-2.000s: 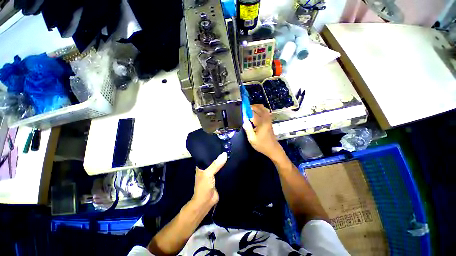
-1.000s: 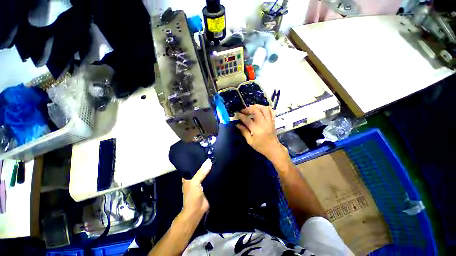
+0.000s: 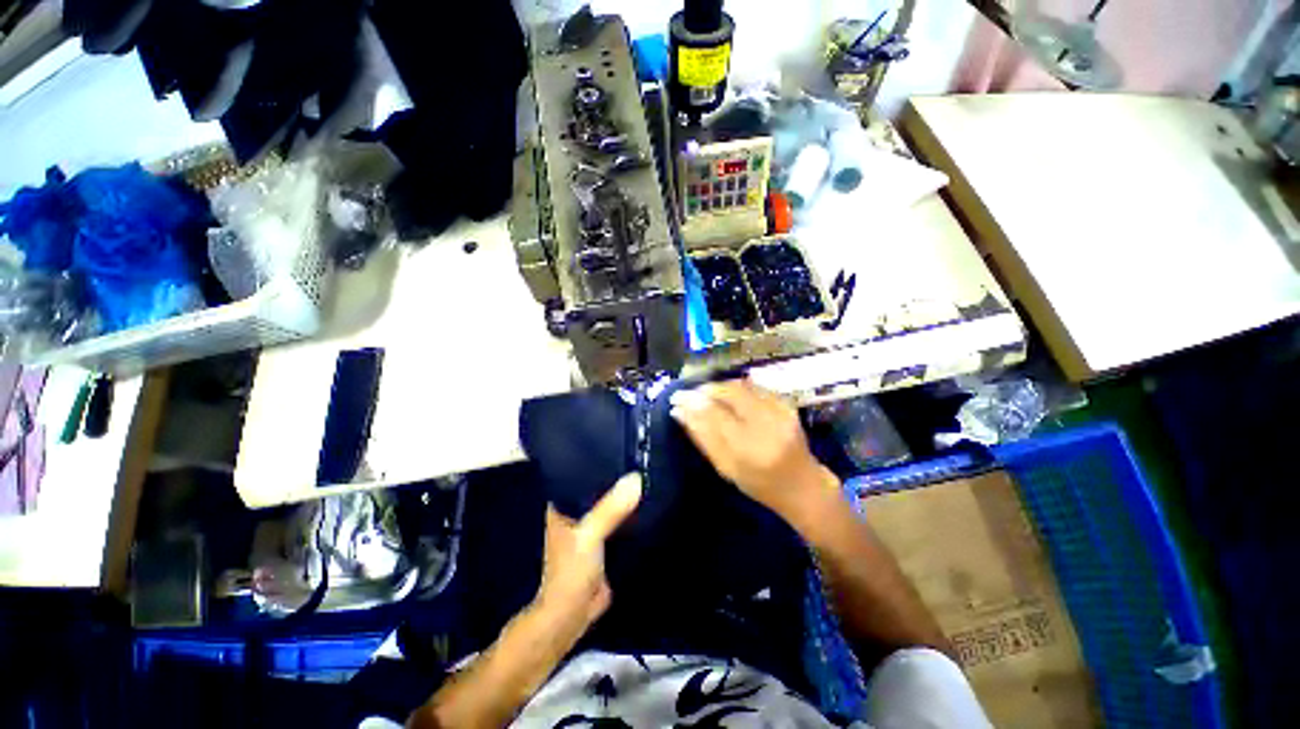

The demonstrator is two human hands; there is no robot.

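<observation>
The button-sewing machine (image 3: 606, 200) stands in the middle, its small shiny clamp (image 3: 645, 382) under the front of the head. A black garment piece (image 3: 585, 442) lies under the clamp and drapes towards my lap. My left hand (image 3: 582, 556) holds the cloth, its thumb on the edge below the clamp. My right hand (image 3: 749, 434) is at the cloth just right of the clamp, fingertips together on it. Whether it also holds a button cannot be seen. The two-section button tray (image 3: 781, 316) with dark buttons is right of the head, beside a blue strip (image 3: 697, 302).
Dark snips (image 3: 841, 299) lie right of the tray. A control panel (image 3: 727, 185) and a black bottle with yellow label (image 3: 703, 64) stand behind. A white basket (image 3: 214, 335) and a dark flat rectangle (image 3: 349, 416) are left. A blue crate (image 3: 1105, 534) is lower right.
My right hand has moved from the button tray to the cloth beside the clamp. My left hand still holds the cloth. The camera view has shifted.
</observation>
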